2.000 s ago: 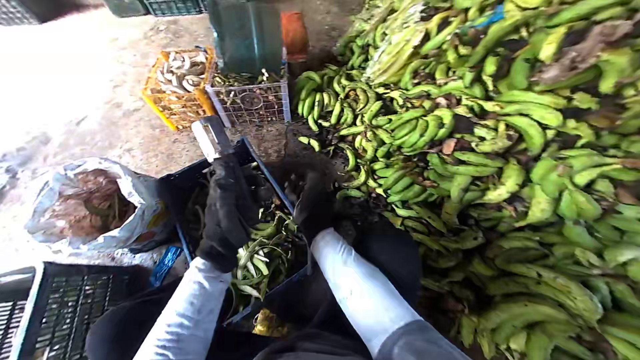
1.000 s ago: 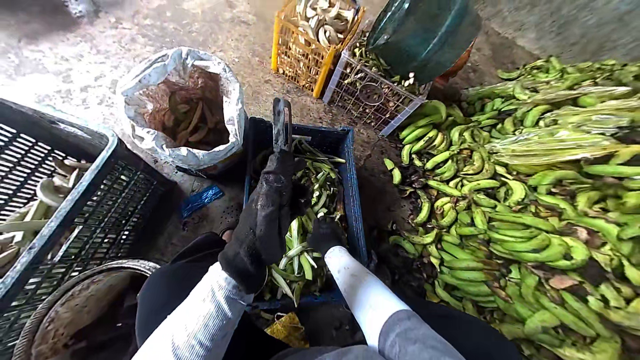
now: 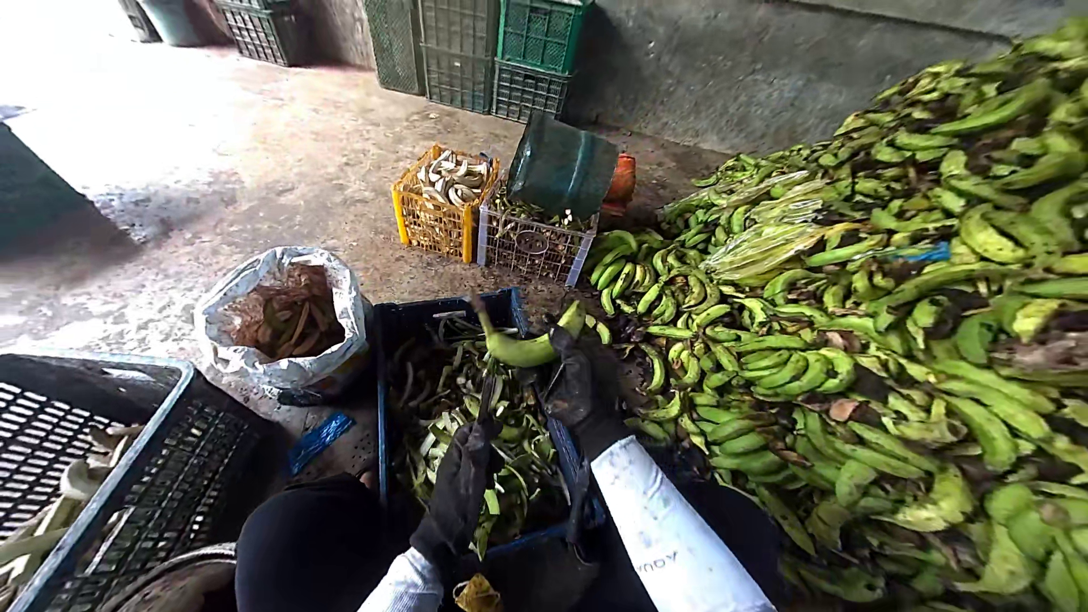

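Observation:
My right hand (image 3: 586, 387), in a black glove, grips a green plantain (image 3: 520, 350) that lies sideways over the far part of a blue plastic crate (image 3: 382, 408). My left hand (image 3: 459, 484), also gloved in black, is closed on a dark, narrow tool (image 3: 487, 399), probably a knife, which points up toward the plantain. Whether the tool touches the fruit I cannot tell. Green peel strips (image 3: 518, 450) fill much of the crate beneath both hands. To the right spreads a large heap of green plantains (image 3: 765, 365).
An open white sack (image 3: 353, 319) holds brownish peels, left of the blue crate. A black crate (image 3: 170, 425) with peeled plantains stands at lower left. Beyond are a yellow crate (image 3: 433, 229) of peeled plantains, a white crate (image 3: 535, 251) and a tilted green bin (image 3: 561, 166). Stacked crates (image 3: 531, 59) line the wall.
A green plantain is now in my right hand, which one second ago was low over the peels. My left hand has moved nearer to me. The view has swung up.

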